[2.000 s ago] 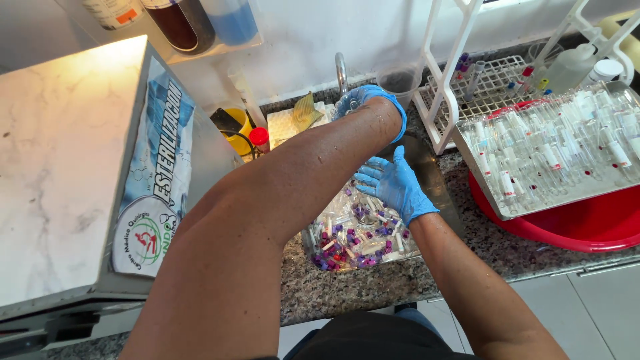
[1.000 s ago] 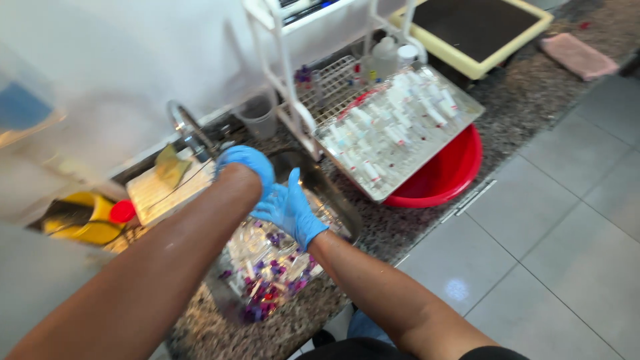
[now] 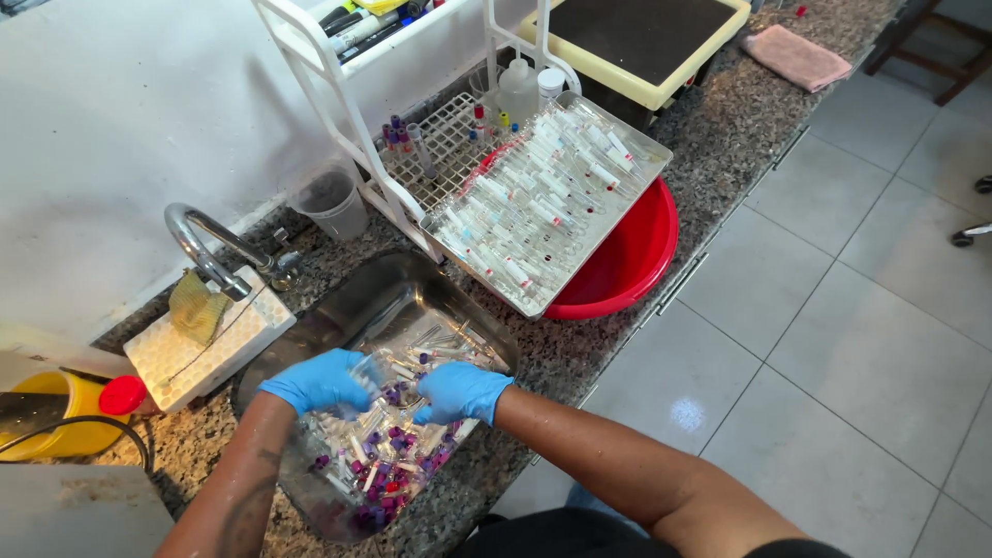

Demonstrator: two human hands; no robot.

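My left hand (image 3: 324, 381), in a blue glove, is over the left part of a steel sink (image 3: 391, 283); clear tubes show at its blurred fingertips. My right hand (image 3: 459, 394), also gloved in blue, has its fingers bent down among the tubes, and what they hold is hidden. Many clear sample tubes (image 3: 360, 449) and purple caps (image 3: 399, 442) fill the sink beneath and between both hands. A curved chrome faucet (image 3: 203, 252) stands behind my left hand.
Right of the sink, a metal tray (image 3: 593, 249) of labelled tubes rests over a red basin (image 3: 651, 263). Behind it stand a white rack (image 3: 360, 139) and a clear plastic cup (image 3: 333, 201). A foam block (image 3: 256, 310) with a yellow sponge and a yellow container (image 3: 85, 399) are at the left.
Both hands have moved down among the tubes and stand apart; before, they were close together near the faucet. The view has turned toward the right.
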